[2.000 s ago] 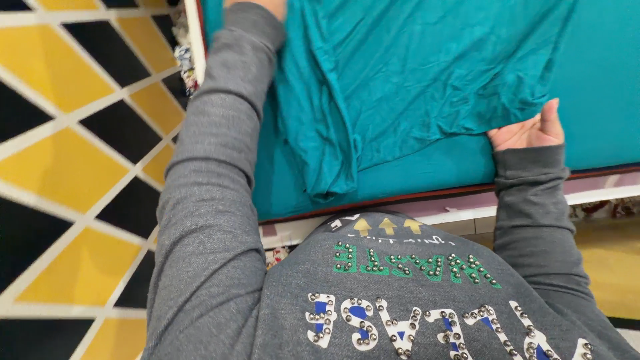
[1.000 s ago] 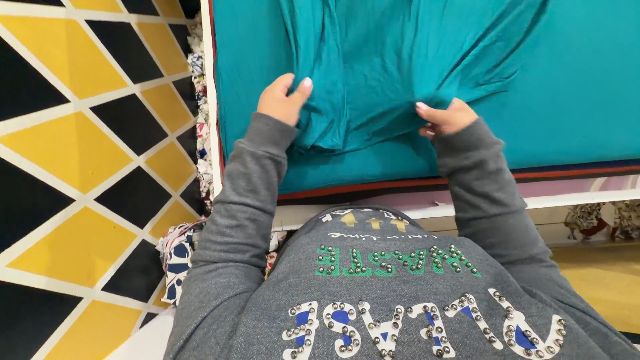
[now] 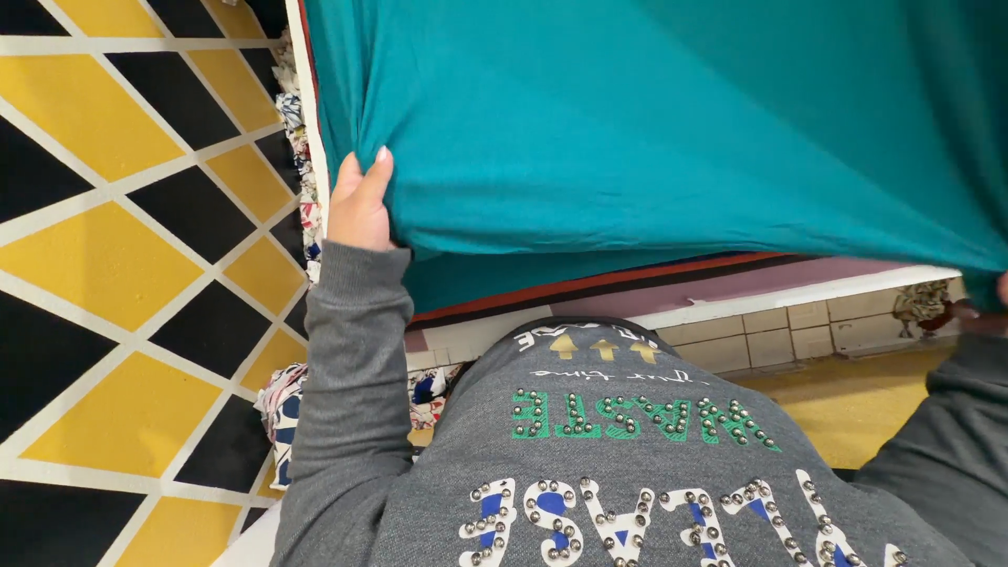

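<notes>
A teal fabric sheet (image 3: 630, 142) is stretched between my two hands, its near edge pulled almost straight. My left hand (image 3: 362, 201) pinches the gathered left part of the fabric, thumb and fingers up. At the right edge of the view my right hand (image 3: 984, 307) grips the drawn-out right corner; most of that hand is cut off. Under the raised edge lies more teal fabric (image 3: 453, 283), on layers with red and dark edges (image 3: 583, 279).
A white table rim (image 3: 315, 142) runs along the left. Patterned cloth scraps (image 3: 303, 150) fill the gap beside it, and a patterned bundle (image 3: 283, 417) lies lower. The floor or wall has black and yellow diamonds (image 3: 118, 260). A crumpled cloth (image 3: 921, 307) is at the right.
My hands have moved far apart, the right one out to the right edge. The teal fabric, bunched between them a second ago, is now spread taut.
</notes>
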